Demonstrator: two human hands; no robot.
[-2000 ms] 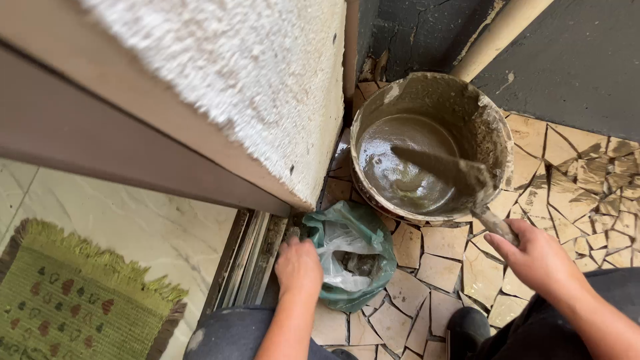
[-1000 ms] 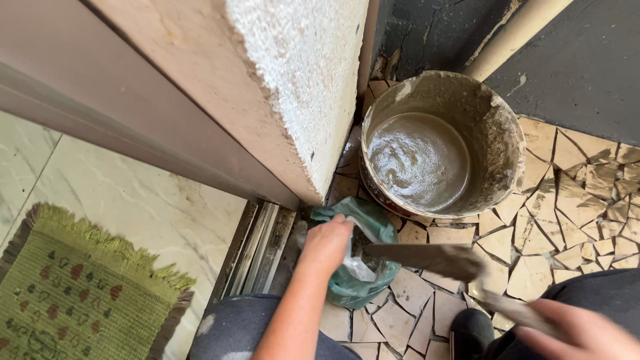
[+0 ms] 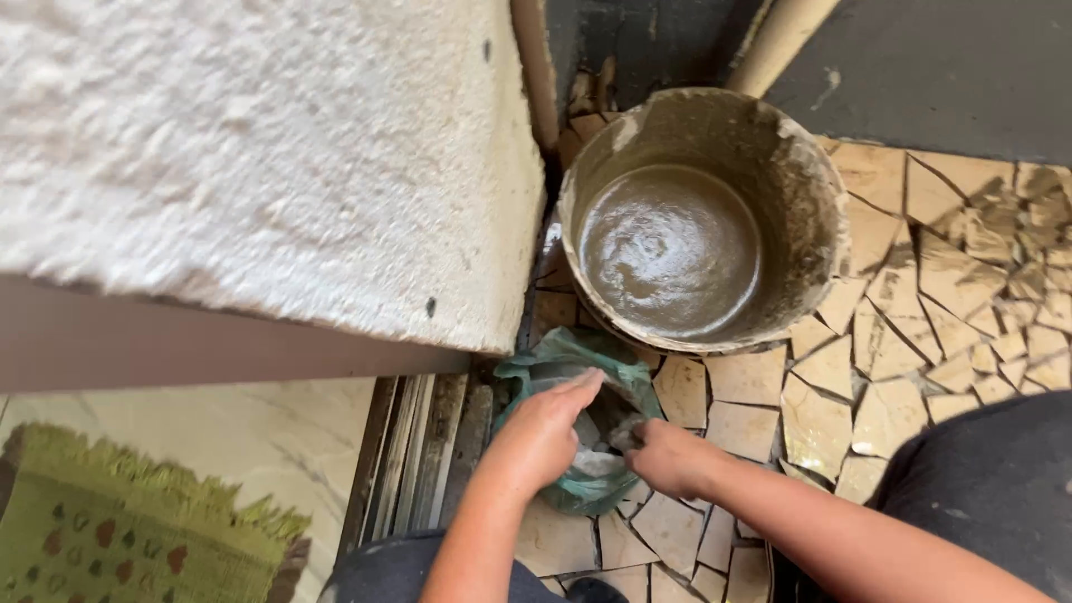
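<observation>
A green plastic bag (image 3: 586, 494) with a whitish inner bag stands on the broken-tile floor, its mouth spread. At its left rim is my left hand (image 3: 540, 435), fingers stretched over the opening and touching the plastic. My right hand (image 3: 670, 459) is closed on the trowel's handle end (image 3: 630, 435) at the bag's right side; the blade is down inside the bag and mostly hidden. Just beyond the bag stands a mortar-crusted bucket (image 3: 825, 243), holding wet grey-brown cement mix (image 3: 670, 251) with a swirled, shiny surface.
A rough white wall edge (image 3: 335, 167) rises at the left, close to bag and bucket. Below it run a metal door track (image 3: 410, 452) and a green fringed rug (image 3: 151, 519). A beige pipe (image 3: 783, 42) meets the floor behind the bucket. Broken tiles (image 3: 888, 410) extend right.
The trowel was in the bucket's mix two seconds ago, then over the bag's edge; now it is down in the bag. My right hand has moved left to the bag, near my left hand.
</observation>
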